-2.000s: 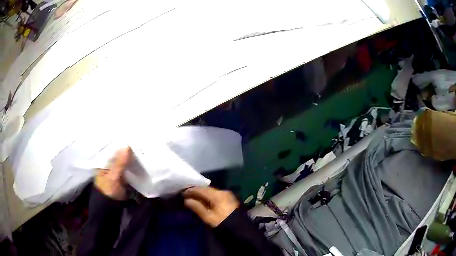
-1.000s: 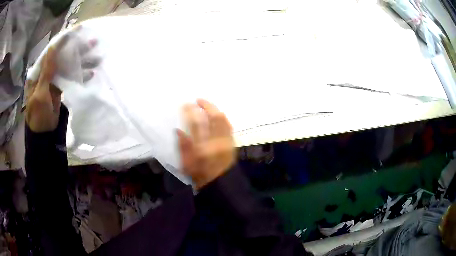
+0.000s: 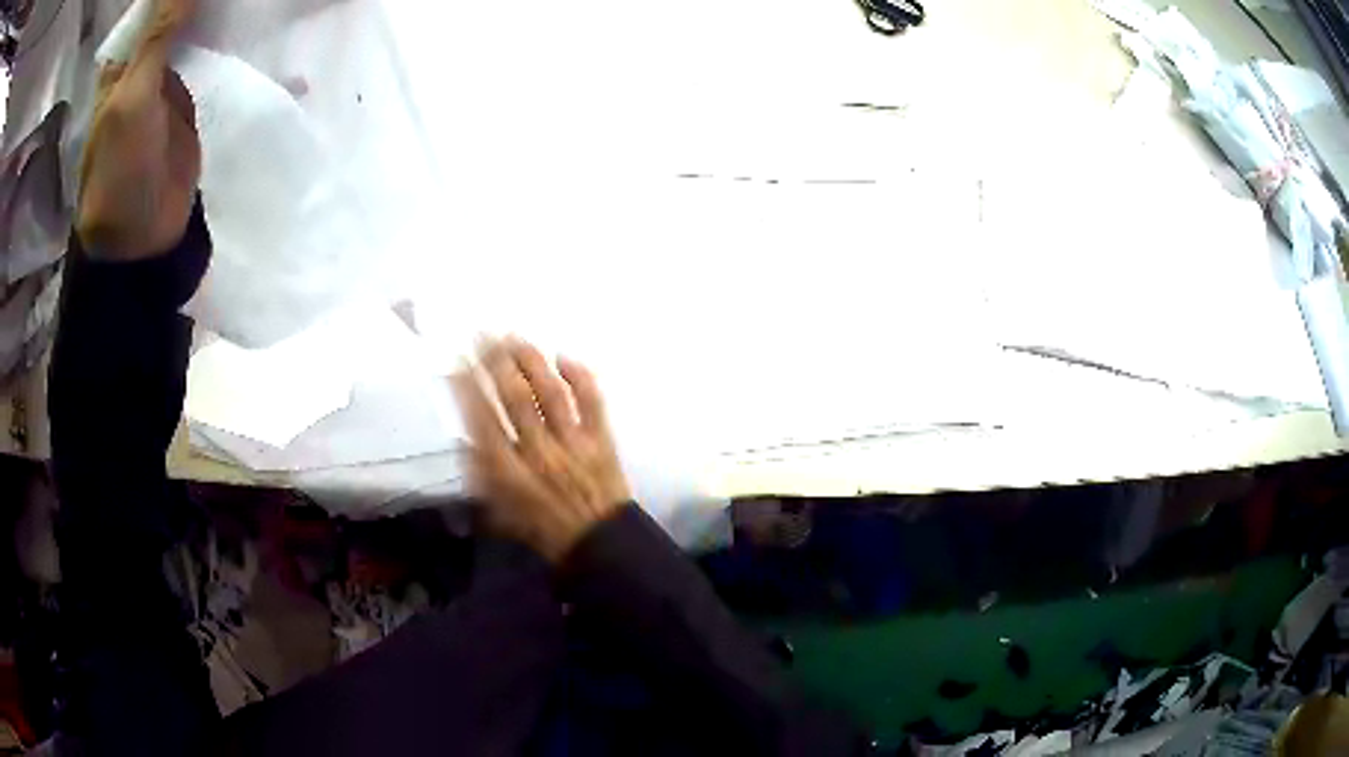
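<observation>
A sheer white sheet (image 3: 281, 192) lies rumpled at the left of the table. My left hand (image 3: 141, 163) is at its left edge; a thumb shows outside the sheet, and a pinkish fingertip shows faintly through it. My right hand (image 3: 540, 444) is slightly blurred and lies palm down with fingers spread on white layers near the table's front edge. A white flap (image 3: 692, 510) hangs over the edge beside it. An opaque white piece (image 3: 274, 388) with an angled edge lies below the sheer sheet. Bright glare hides most layer edges.
Black-handled shears (image 3: 891, 15) lie at the top edge. A white bundle (image 3: 1228, 111) with a pinkish tie is at the far right. The beige table edge (image 3: 858, 478) runs across the front. Below are a green floor (image 3: 917, 666) and scraps.
My view has turned, bringing the shears into sight. My left hand has moved up with the sheer sheet. My right hand has come down flatter, with its fingers spread.
</observation>
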